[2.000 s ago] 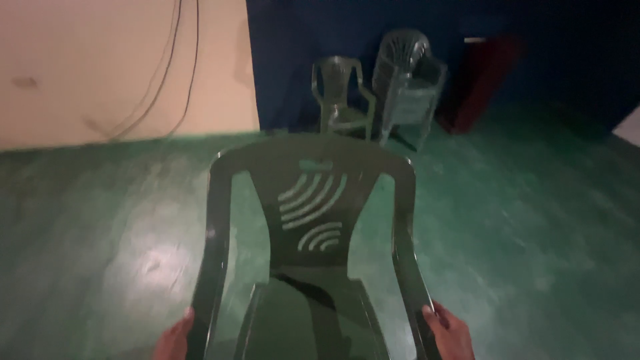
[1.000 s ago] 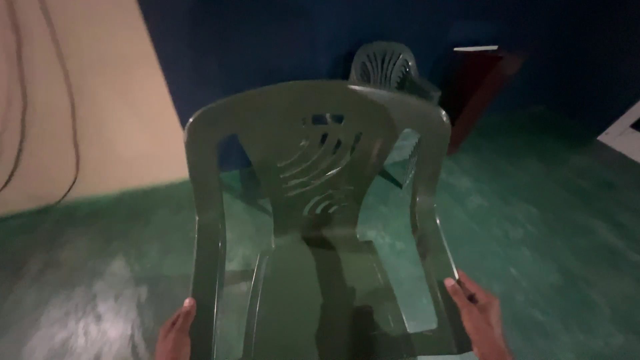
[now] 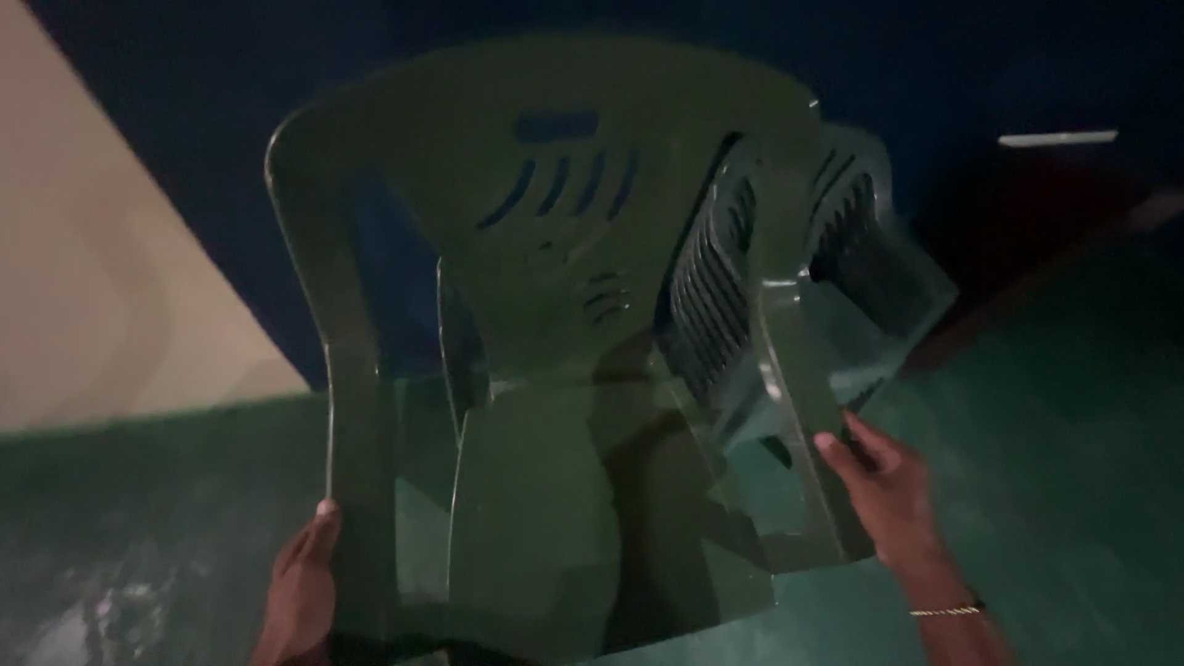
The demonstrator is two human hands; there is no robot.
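Note:
A dark green plastic armchair point(image 3: 546, 462) fills the middle of the view, its slotted backrest away from me and its seat towards me. At the lower left, my left hand point(image 3: 303, 578) grips the outer side of one armrest, thumb up; its other fingers are mostly hidden. My right hand point(image 3: 883, 481) is closed around the other armrest, with a thin bracelet at the wrist. Just behind the held chair, to the right, stands a stack of plastic chairs point(image 3: 869, 287), partly covered by the held chair's back and armrest.
A dark blue wall point(image 3: 925, 55) rises behind the chairs, with a pale wall section point(image 3: 120, 250) at the left. A dark red object point(image 3: 1027, 231) with a light strip above it is at the right. The floor point(image 3: 1045, 499) is green.
I have come closer to the stacked chairs with the held chair, which now overlaps them. The separate single chair seen at first beside the stack is no longer clearly visible.

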